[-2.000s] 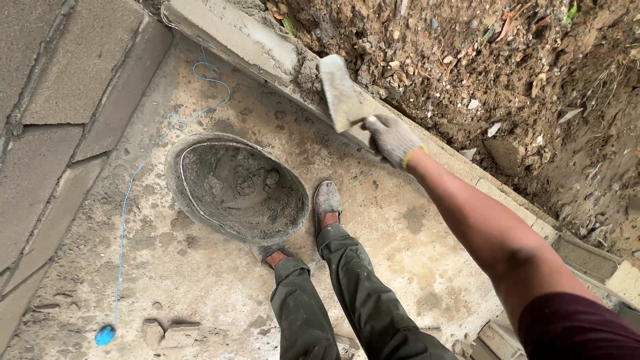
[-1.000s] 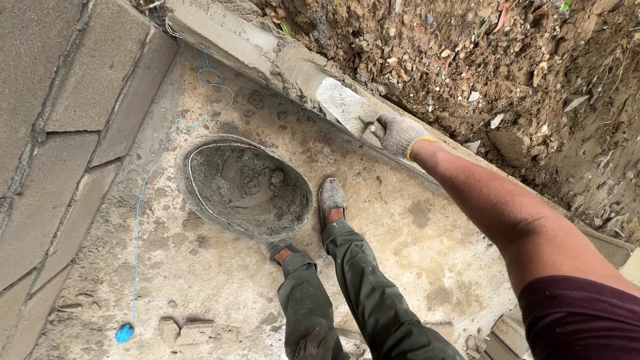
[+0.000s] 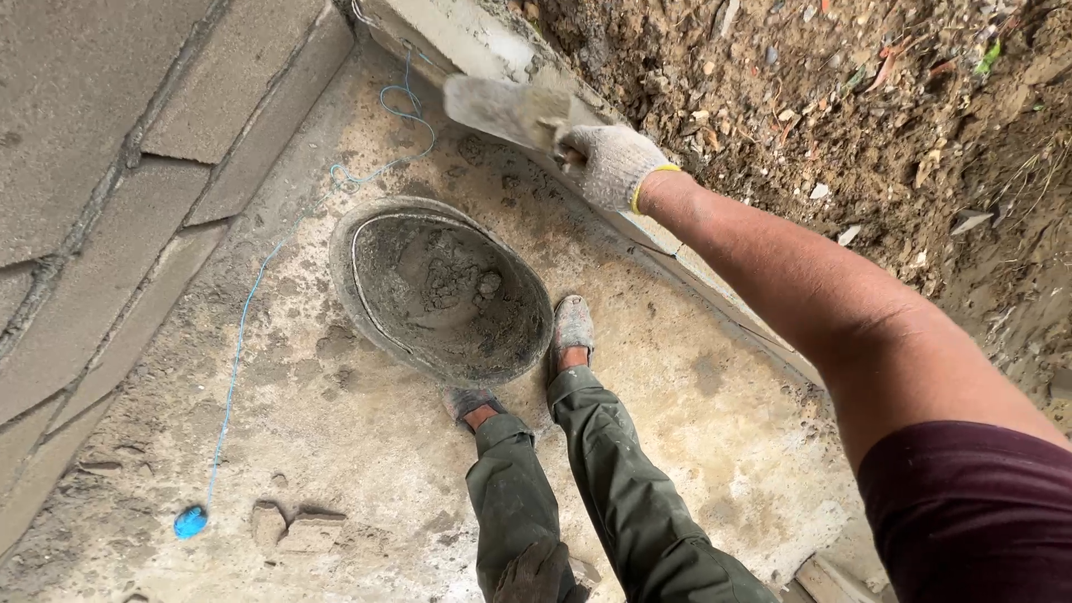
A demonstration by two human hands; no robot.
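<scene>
My right hand, in a pale knit glove with a yellow cuff, is closed on the handle of a mortar-smeared trowel. The trowel's blade lies over the edge of a low block wall, where wet mortar coats part of the top. What looks like my left hand, in a dark dirty glove, shows at the bottom edge by my trouser leg; its fingers are unclear. Below and left of the trowel, a round rubber-like basin holds grey mortar.
Blue string runs from the wall corner to a blue bundle on the concrete floor. Broken block pieces lie near it. A block wall stands left; loose soil lies beyond the low wall. My feet are beside the basin.
The trowel in my right hand has moved left along the wall since one second ago, its blade now over the wall's inner edge. The basin has stayed in place.
</scene>
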